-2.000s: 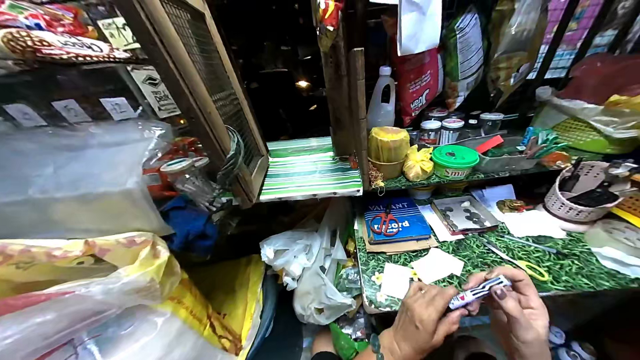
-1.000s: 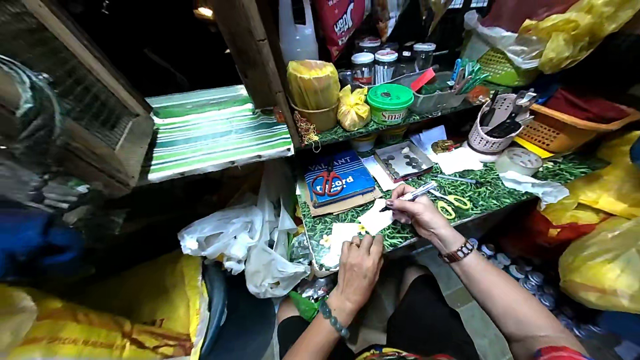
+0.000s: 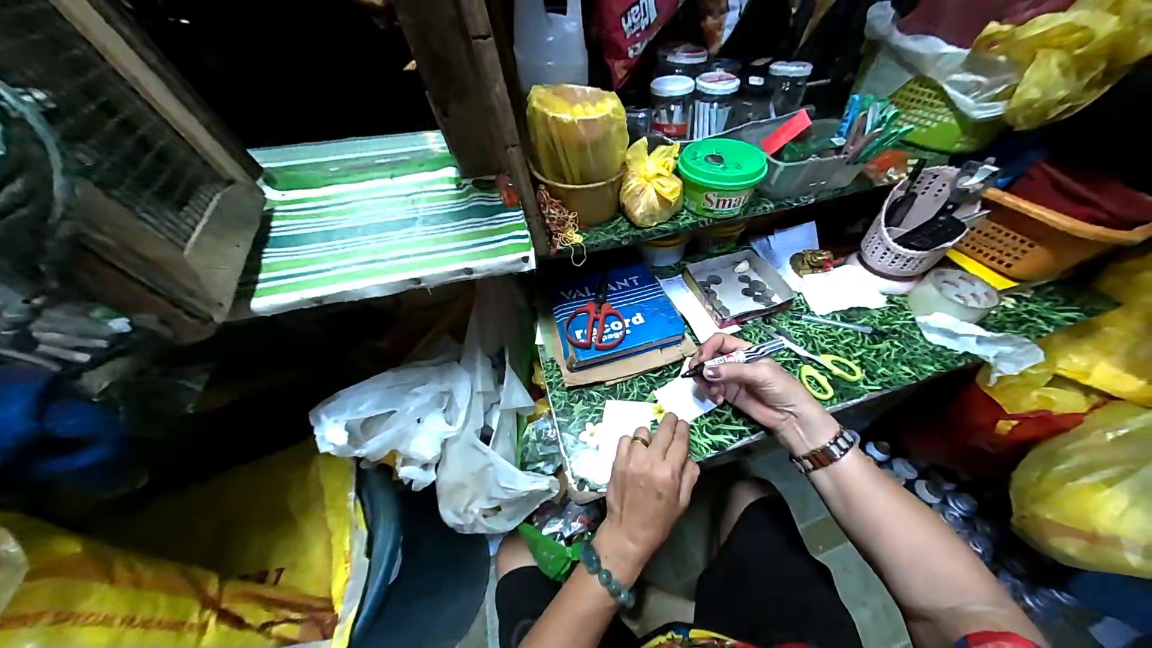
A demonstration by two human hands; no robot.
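Note:
My right hand [image 3: 751, 382] holds a marker pen [image 3: 733, 358], its dark tip pointing left above a small white paper [image 3: 686, 398]. My left hand [image 3: 650, 477] lies palm down, fingertips at the edge of another white paper [image 3: 621, 427] to the left; nothing shows in its grasp. Both papers lie on the grass-patterned counter cover [image 3: 562, 396]. Behind them a blue record book [image 3: 630, 310] rests on brown card, with red-handled scissors [image 3: 596, 324] on top. Yellow-handled scissors [image 3: 828, 371] lie right of my right hand. A shallow box of coins [image 3: 740, 286] sits behind the pen.
A roll of clear tape [image 3: 954, 295] and a white basket of utensils [image 3: 909, 225] stand at the right. On the shelf above are a green-lidded tub [image 3: 722, 175] and jars [image 3: 717, 103]. White plastic bags [image 3: 405, 418] hang left of the counter.
Two seconds ago both hands were at the marker, above the counter's front edge. Now only my right hand has it, and my left hand has come down onto the paper. The view has shifted right.

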